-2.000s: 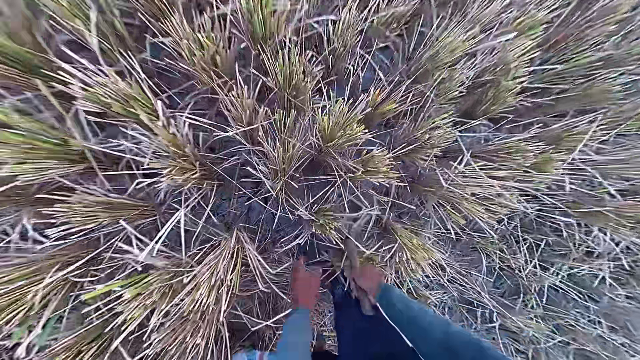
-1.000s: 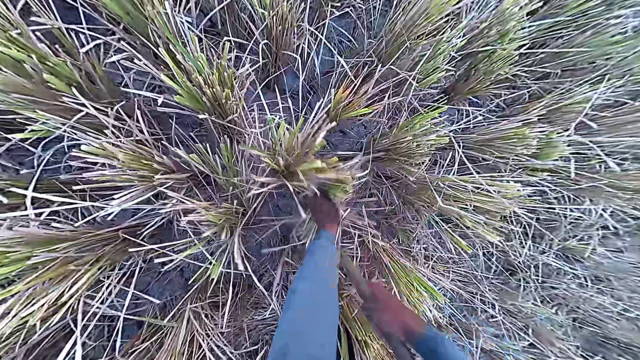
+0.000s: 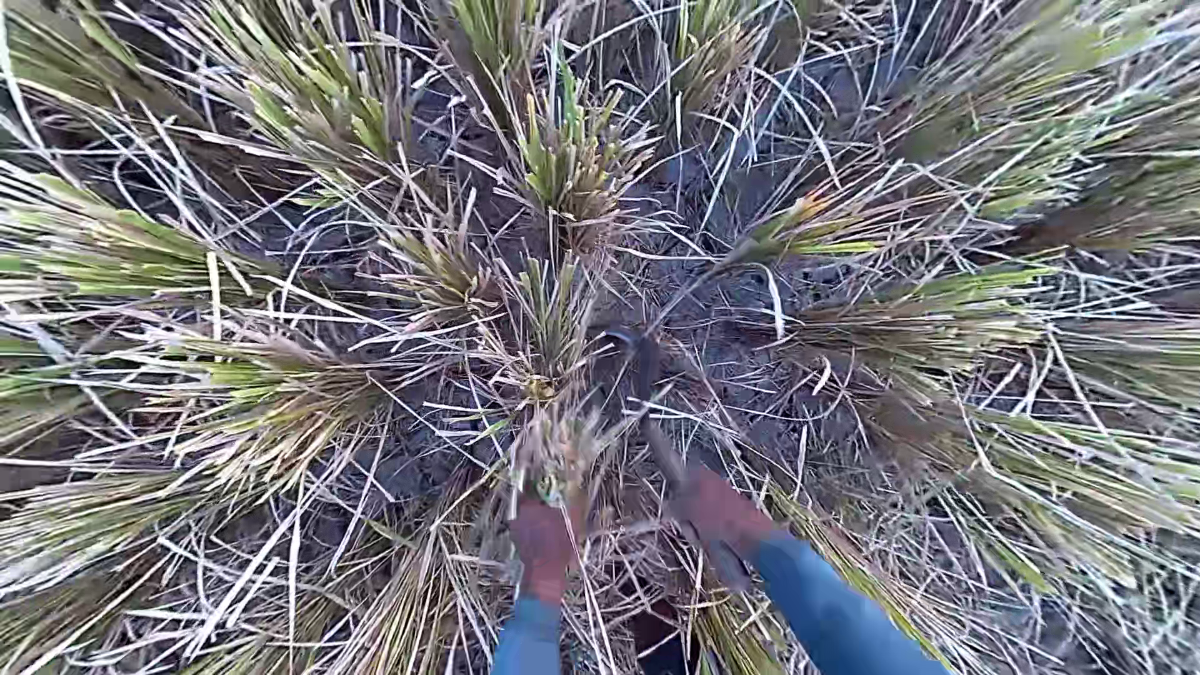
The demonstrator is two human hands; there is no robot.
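My left hand (image 3: 546,542), in a blue sleeve, is closed around a bunch of cut dry stalks (image 3: 555,455) at the lower middle of the head view. To its right, my right hand (image 3: 717,511) grips the handle of a sickle (image 3: 649,398). The sickle's dark curved blade reaches up and bends left, just above and right of the held bunch. A stubble clump (image 3: 553,319) stands above the left hand, left of the blade. Motion blurs both hands, so single fingers do not show.
Stubble clumps surround the hands, among them a green-tipped one (image 3: 572,178) ahead and a wide one (image 3: 919,323) at the right. Loose straw lies over dark soil (image 3: 731,347). A clump with an orange tip (image 3: 797,230) leans at the upper right.
Since one second ago, my left hand has drawn back toward the bottom edge with stalks in it. The curved blade, not distinct before, now shows ahead of my right hand.
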